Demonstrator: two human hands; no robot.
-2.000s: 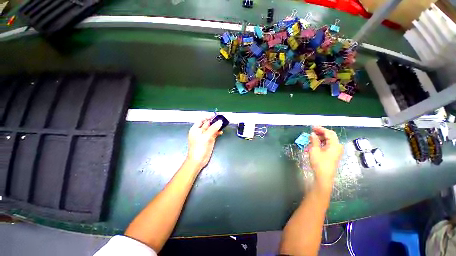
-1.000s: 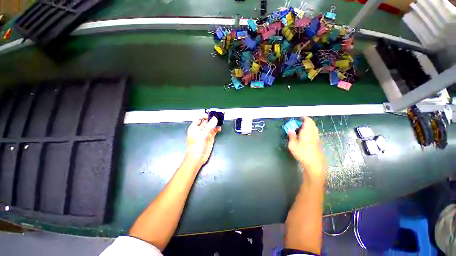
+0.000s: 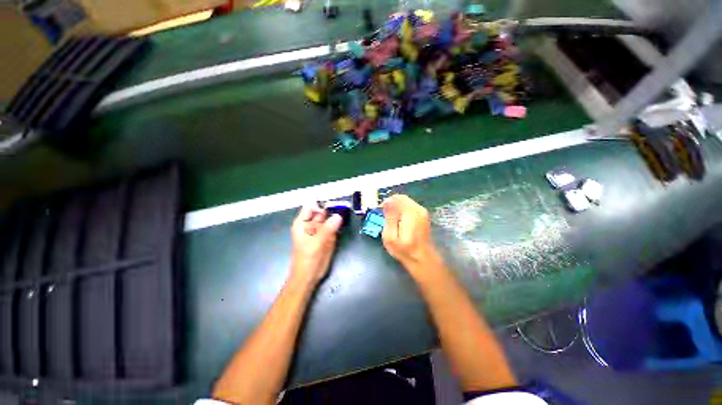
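My left hand [image 3: 314, 237] holds a small dark square watch-like body [image 3: 340, 212] between thumb and fingers, above the green bench. My right hand [image 3: 408, 229] pinches a light blue binder clip [image 3: 373, 224], just right of the watch body; a narrow gap shows between them. Behind and between the hands, a small unit with a black part and a white part [image 3: 362, 201] lies by the pale rail, with wire loops sticking out at its right, partly hidden by my right hand. The view is blurred.
A multicoloured binder clip pile [image 3: 427, 71] lies beyond the pale rail [image 3: 475, 162]. A black divided foam tray [image 3: 95, 277] is at left, another [image 3: 71, 79] farther back. Several small pale units [image 3: 576, 198] lie at right, near dark banded bundles [image 3: 669, 150]. A blue stool [image 3: 681, 328] stands below.
My right hand has moved left with the blue clip, close to the watch body in my left hand. The view has tilted and shifted, so the bench scene appears rotated.
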